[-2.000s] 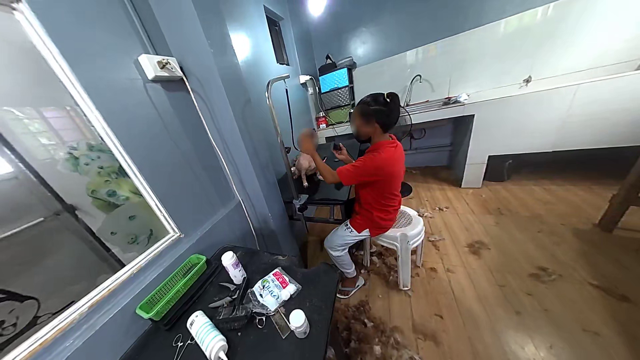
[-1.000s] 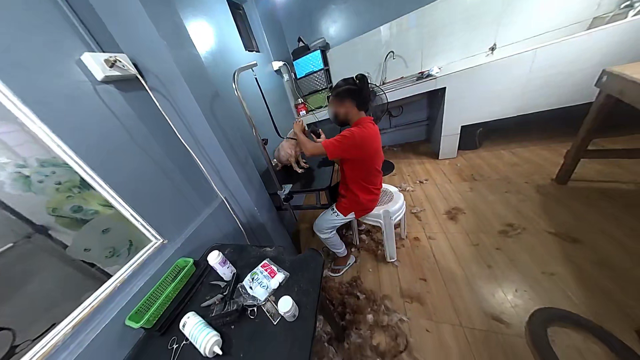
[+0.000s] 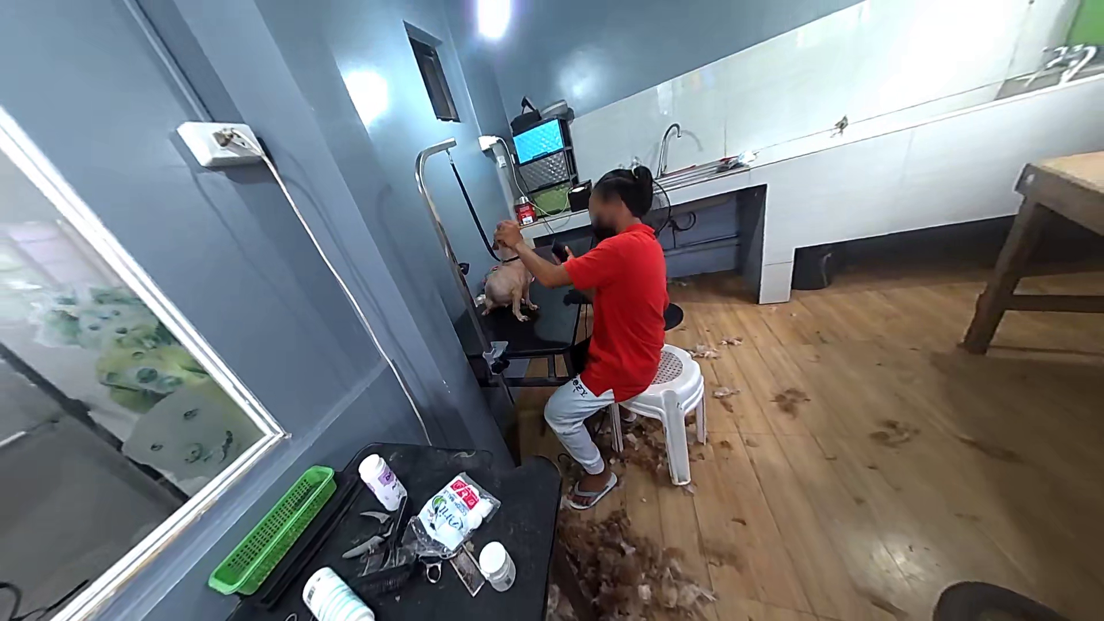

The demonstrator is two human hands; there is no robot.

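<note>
Neither my left hand nor my right hand shows in the head view. Closest to me, a black table [image 3: 517, 526] bears a green plastic basket [image 3: 274, 530], a white bottle [image 3: 335, 595], a white bottle with a purple label [image 3: 382, 482], a small white jar [image 3: 497, 566], a plastic packet [image 3: 457, 511] and metal clippers [image 3: 366, 545]. Farther off, a person in a red shirt [image 3: 625, 302] sits on a white plastic stool [image 3: 677, 388]. One hand of that person is at the head of a small dog [image 3: 509, 283], which is on a black grooming table [image 3: 548, 332]; the other holds a dark object.
A metal grooming arm [image 3: 435, 207] with a black strap rises beside the dog. Clumps of hair [image 3: 621, 561] lie on the wooden floor. A wooden table [image 3: 1018, 250] stands at the right, and a dark round object [image 3: 992, 604] is at the lower right. A cord hangs from a wall outlet [image 3: 220, 144].
The seated person's raised hand stays by the dog's head. The dark object in the other hand, hidden one second ago, shows again. The view has shifted somewhat.
</note>
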